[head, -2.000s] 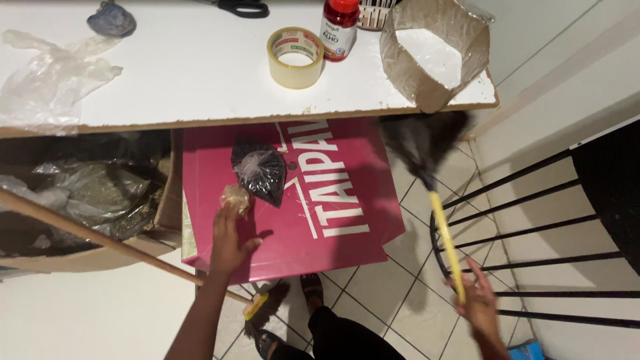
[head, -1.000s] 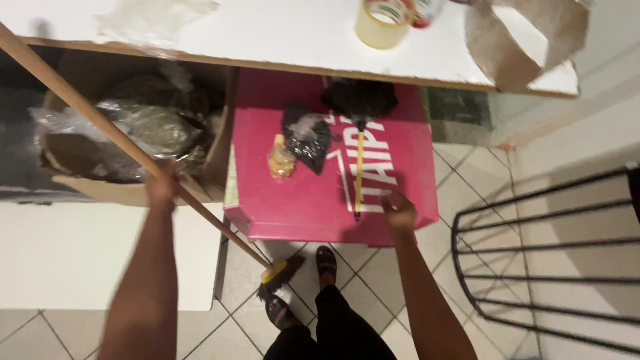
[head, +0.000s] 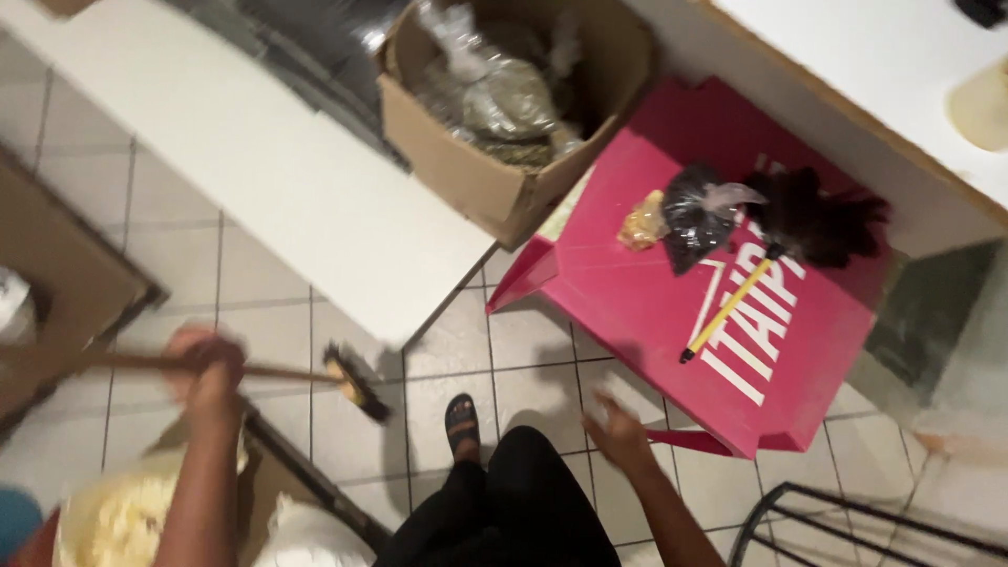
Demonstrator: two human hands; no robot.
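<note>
At the left, my left hand [head: 206,364] is closed round the wooden handle of a broom [head: 358,386], whose bristle head is over the tiled floor; the hand is blurred. My right hand [head: 618,433] hangs with fingers apart beside the near edge of a pink plastic table [head: 630,315], holding nothing. On that table lies a feather duster [head: 728,311] with a yellow handle and dark plumes. Next to its plumes sit a knotted clear bag of dark contents [head: 697,220] and a small bag of yellowish contents [head: 644,222].
A cardboard box [head: 453,169] of plastic bags stands between the pink table and a white board or bench top [head: 276,197]. A white counter [head: 882,71] runs along the upper right. Black metal bars [head: 866,516] are at lower right. An open sack [head: 118,512] is at lower left.
My right hand has let go of the duster, which lies on the pink table. My left hand first touched the small yellowish bag, then took hold of the broom handle. The view has turned strongly.
</note>
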